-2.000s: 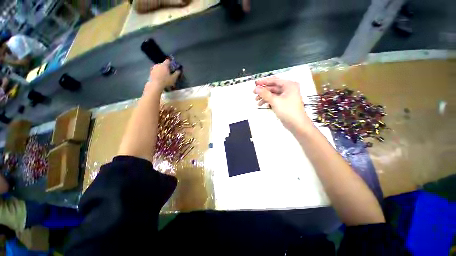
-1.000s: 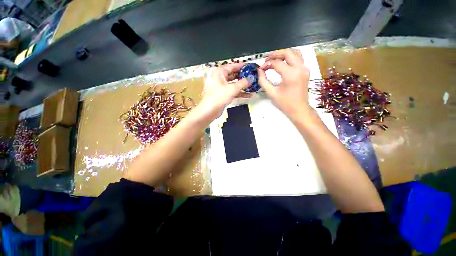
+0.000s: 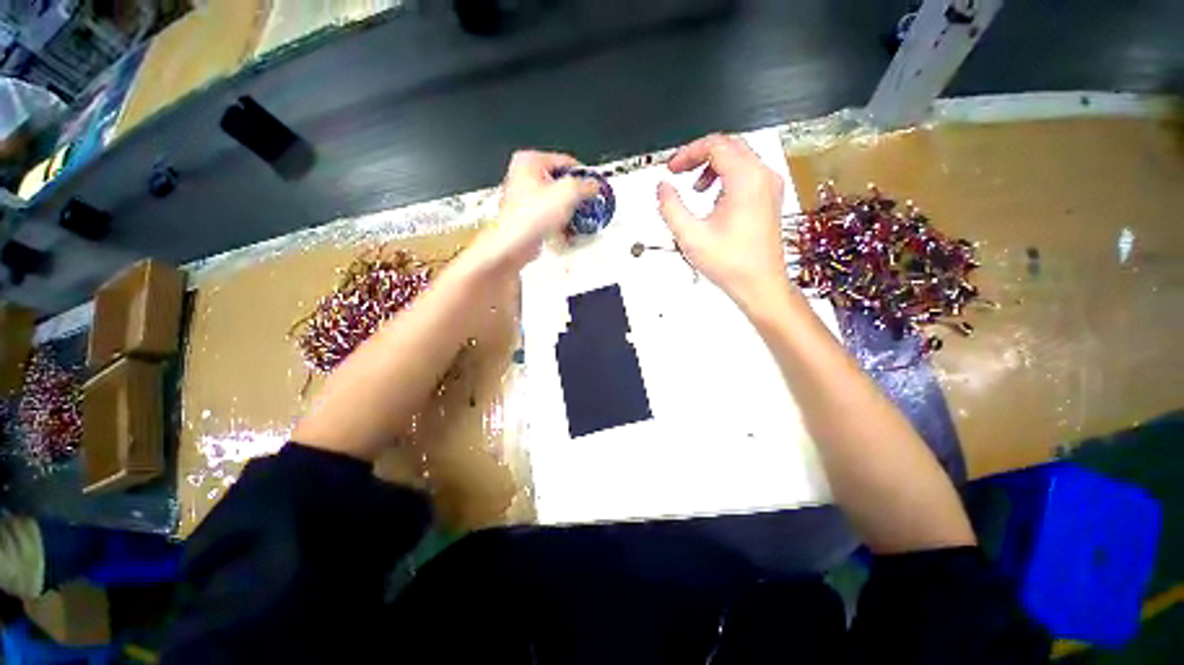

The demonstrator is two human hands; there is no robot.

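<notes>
My left hand (image 3: 539, 205) grips a dark blue, shiny round unit (image 3: 592, 205) above the far left corner of the white work board (image 3: 701, 429). My right hand (image 3: 730, 214) is beside it with thumb and fingers apart, and I see nothing in it. A small wired component (image 3: 639, 248) lies on the board between the hands, its thin lead running toward my right hand. The black adhesive sheet (image 3: 604, 370) lies flat nearer me, with a stepped edge at its upper left.
Tangled wired components lie in a left pile (image 3: 360, 305) and a right pile (image 3: 883, 253). Two open cardboard boxes (image 3: 123, 422) stand far left. A black cylinder (image 3: 259, 127) lies on the conveyor belt (image 3: 390, 117). A blue bin (image 3: 1088, 556) is at lower right.
My left hand reached to the belt, brought the round unit to my right hand, and now holds it alone farther left. My right hand has parted from the unit. The black cylinder has shifted left.
</notes>
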